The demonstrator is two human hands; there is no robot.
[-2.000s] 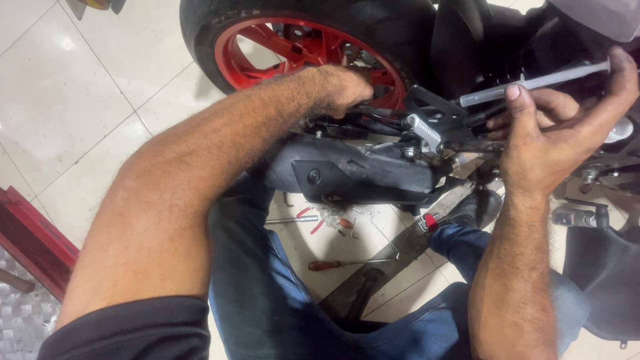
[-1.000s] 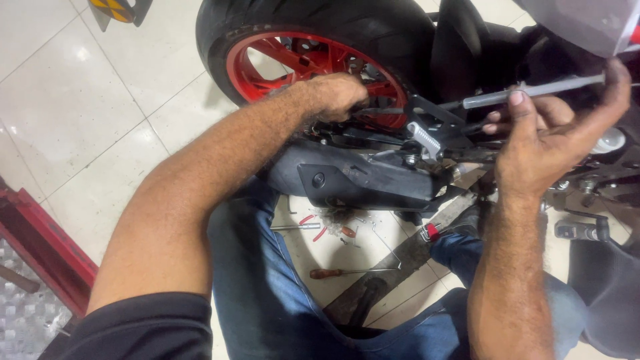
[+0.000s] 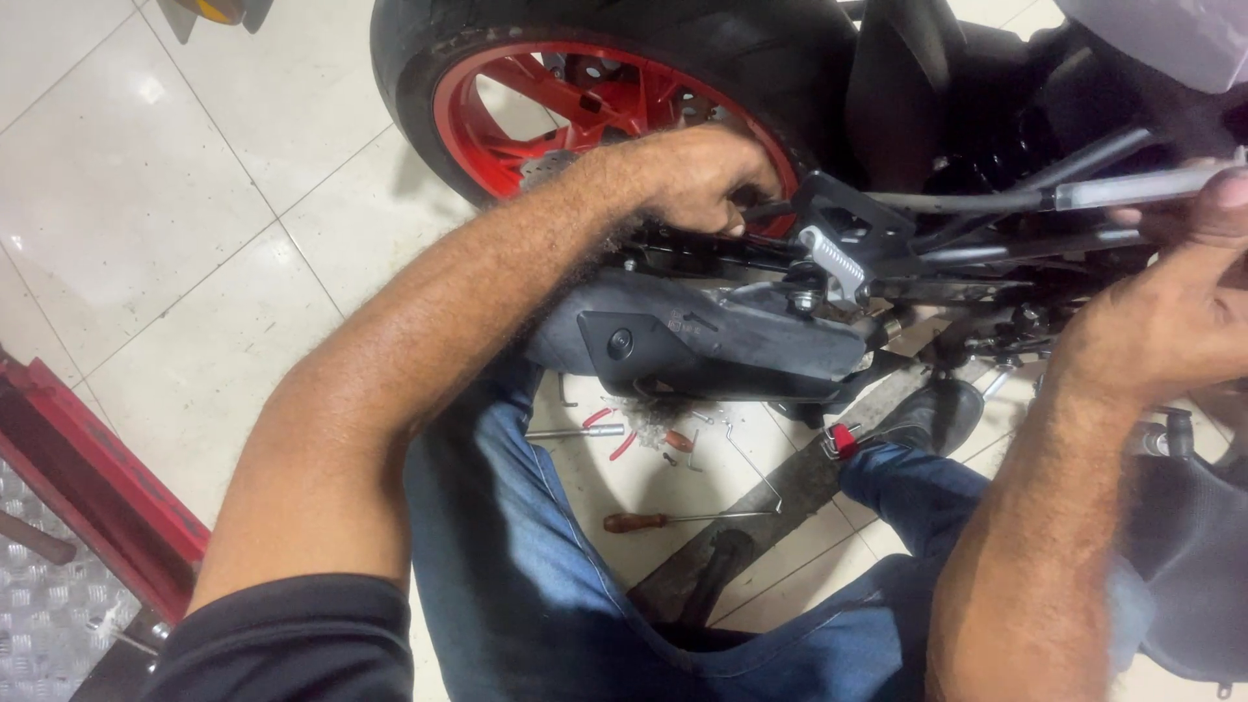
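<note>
My left hand [image 3: 707, 180] reaches in beside the red wheel rim [image 3: 585, 107] of a motorcycle, its fingers curled around a dark part near the hub; the fingertips are partly hidden. My right hand [image 3: 1160, 312], at the right edge, holds a translucent syringe-like tube [image 3: 1121, 188] between thumb and fingers. A grey hose [image 3: 960, 202] runs from that tube leftward behind a black bracket [image 3: 838, 219]. Below my left hand lies the dark exhaust muffler [image 3: 721, 336], with a silver footpeg [image 3: 831, 261] just above its right end.
On the floor between my legs lie a screwdriver with a brown handle [image 3: 636, 523], a metal socket tool [image 3: 585, 430], red-handled pliers [image 3: 622, 447] and a bent rod [image 3: 751, 463]. A red metal ramp or frame [image 3: 97, 478] stands at left; a black seat-like part [image 3: 1194, 565] lies at right.
My right hand and the tube have shifted toward the right edge, and more of the grey hose shows. My left hand stays by the wheel.
</note>
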